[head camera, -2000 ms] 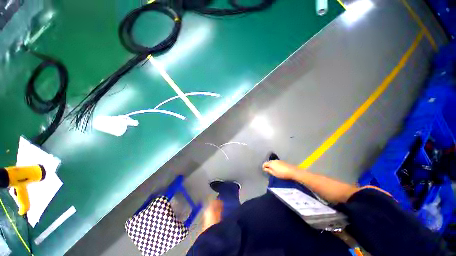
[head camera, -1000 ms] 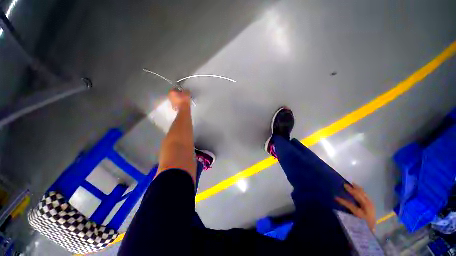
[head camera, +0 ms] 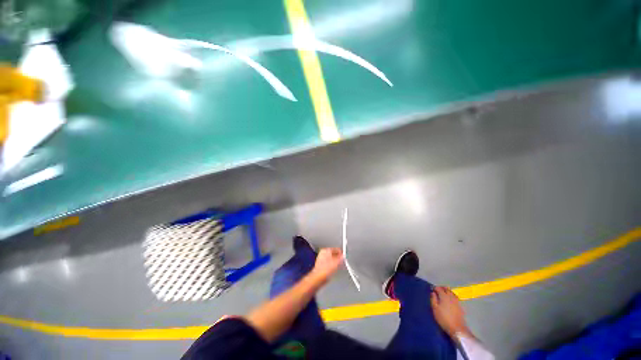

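Observation:
My left hand (head camera: 328,261) is raised above the floor with its fingers pinched on thin white strips (head camera: 345,228). The strips stick out above and below the fingertips; whether there is one or two is blurred. My right hand (head camera: 448,307) rests on my right thigh and holds nothing. Two more white curved strips lie on the green bench: one strip (head camera: 256,67) left of the yellow tape and another (head camera: 358,60) crossing it.
The green bench (head camera: 457,42) fills the upper view, with a blurred white item (head camera: 151,50) and a yellow heat gun (head camera: 17,88) on white paper (head camera: 43,102). A checked stool (head camera: 184,260) stands left of my legs. Blue crates (head camera: 597,337) are at lower right.
My left hand has picked the white strips up from the floor and risen with them. The view has swung back up to the bench. My right hand remains on my leg.

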